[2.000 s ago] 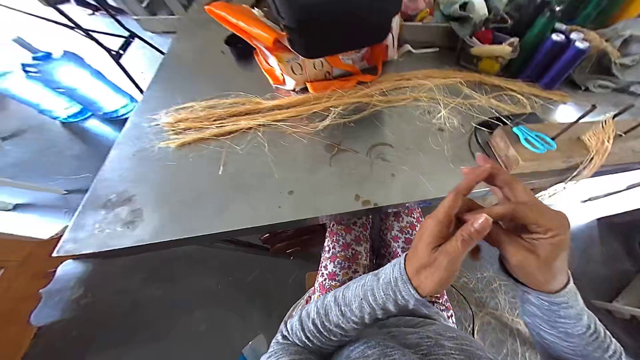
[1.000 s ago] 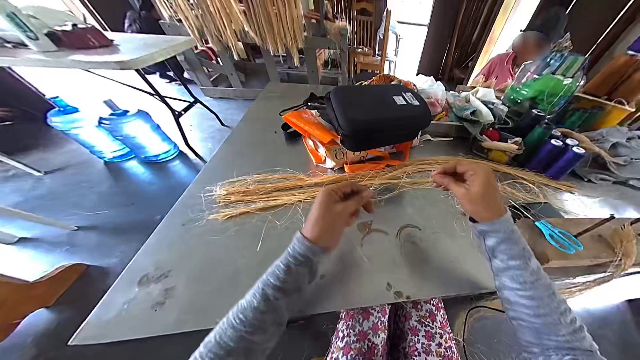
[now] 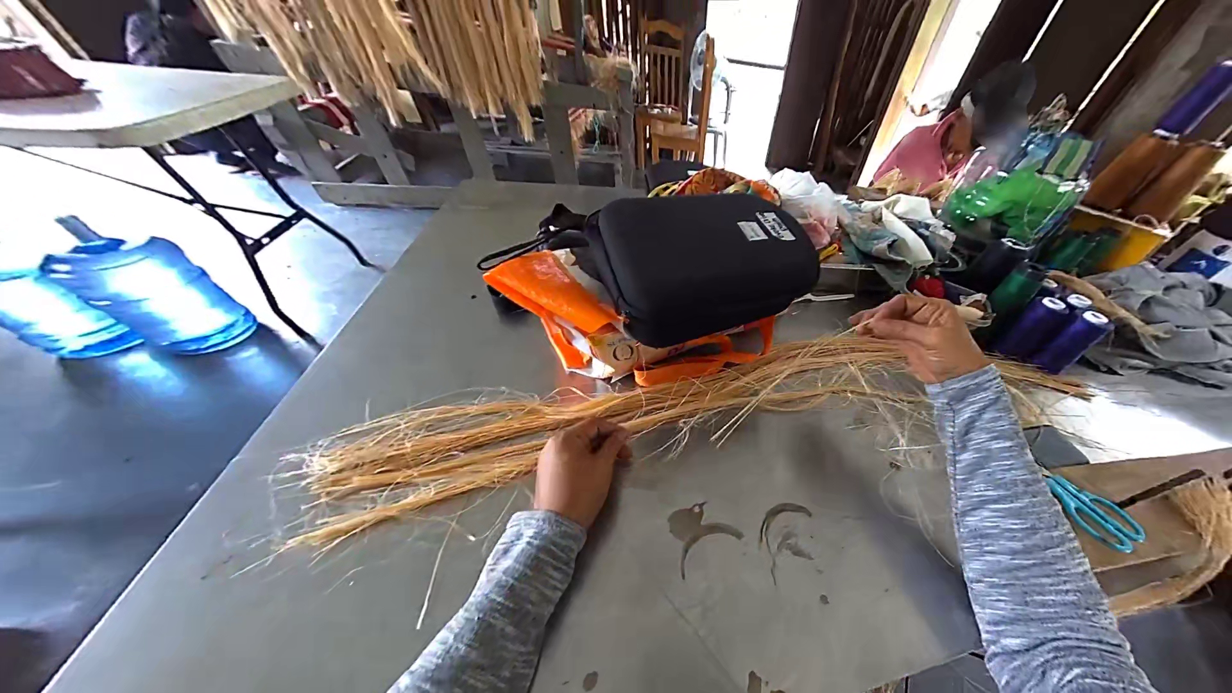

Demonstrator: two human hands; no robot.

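A long bundle of tan plant fibers (image 3: 481, 433) lies across the grey table (image 3: 751, 597), its frayed ends at the left. My left hand (image 3: 580, 472) is at the bundle's near edge, thumb and fingertips closed together by the strands; whether fibers are between them is unclear. Over the right part of the bundle, my right hand (image 3: 924, 332) pinches a few thin strands at their upper end. Blue-handled scissors (image 3: 1095, 512) rest on a wooden block (image 3: 1145, 481) at the right, beside another tuft of fiber (image 3: 1208, 529).
Behind the bundle sit a black zippered case (image 3: 707, 265) and an orange bag (image 3: 558, 298). Purple thread spools (image 3: 1068, 337), cloth and a green plastic bag (image 3: 1020, 207) crowd the back right. A person (image 3: 929, 149) is beyond them. Blue water jugs (image 3: 154, 294) lie on the floor at left.
Both hands, together over the table's near right edge two seconds ago, have come apart and reached forward to the fiber bundle. The right hand has taken hold of strands. The view has tilted up.
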